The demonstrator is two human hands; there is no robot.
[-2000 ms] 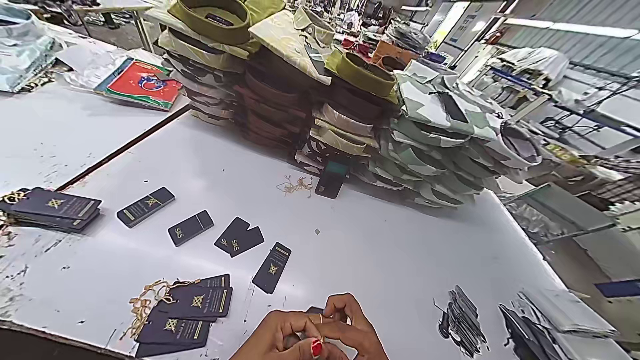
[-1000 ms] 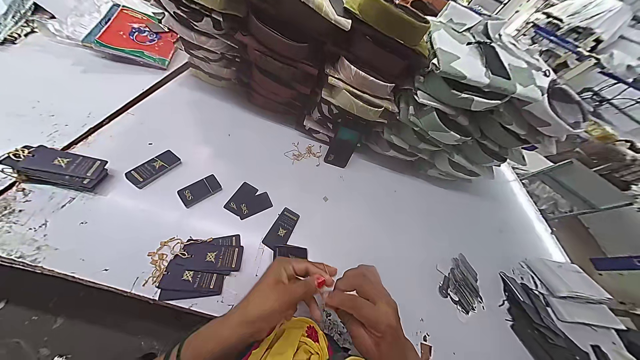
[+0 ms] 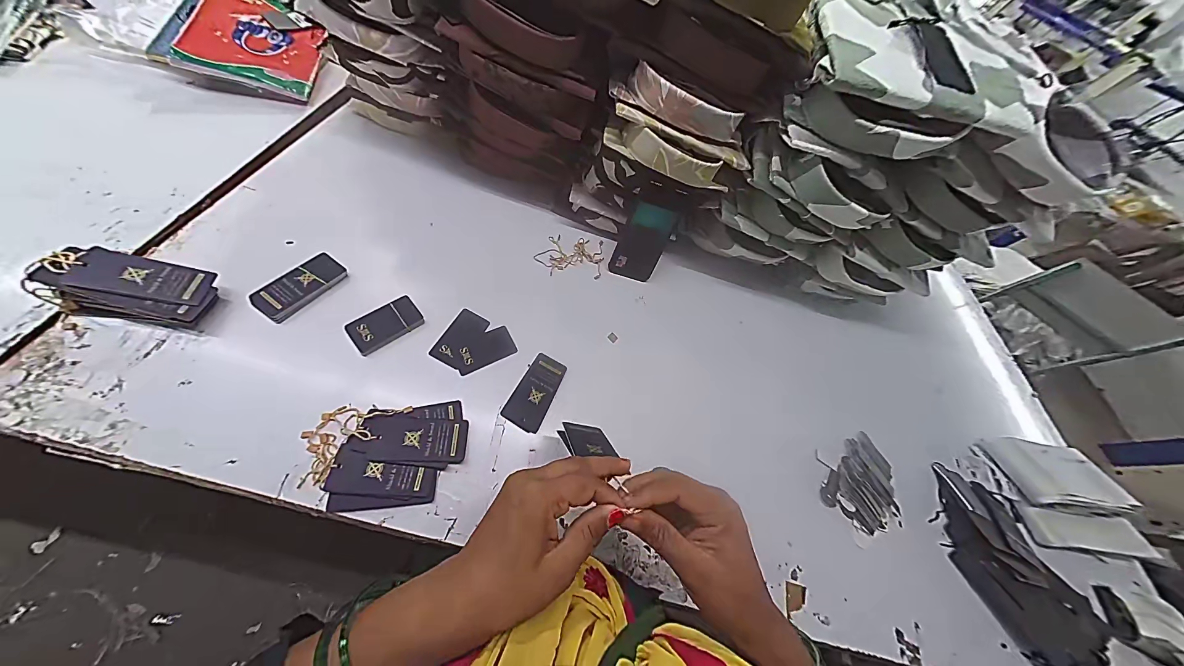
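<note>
My left hand (image 3: 564, 509) and my right hand (image 3: 689, 523) meet at the table's front edge, their fingertips pinching a small, thin, light cord or string (image 3: 627, 504). Dark hang tags (image 3: 587, 441) lie just beyond the fingers, partly covered. Left of them is another dark hang tag (image 3: 535, 392), and farther left are two overlapping tags (image 3: 472, 342) and two small tag stacks (image 3: 384, 326), (image 3: 298, 287). A pile of tags with gold strings (image 3: 398, 455) lies near the edge, left of my left hand. More strung tags (image 3: 129, 285) are stacked at the far left.
Folded shirts (image 3: 675, 139) stand in tall stacks along the back. Before them lie loose gold strings (image 3: 569, 256) and a black phone-like object (image 3: 643, 242). Dark grey strips (image 3: 860, 483) and folded grey-white packets (image 3: 1064, 481) are at the right. A red printed packet (image 3: 250, 42) is at the back left.
The view has tilted down and nearer the table. My hands stay together at the front edge, with fingers repositioned around the small thing between them. The tags on the table lie in much the same arrangement.
</note>
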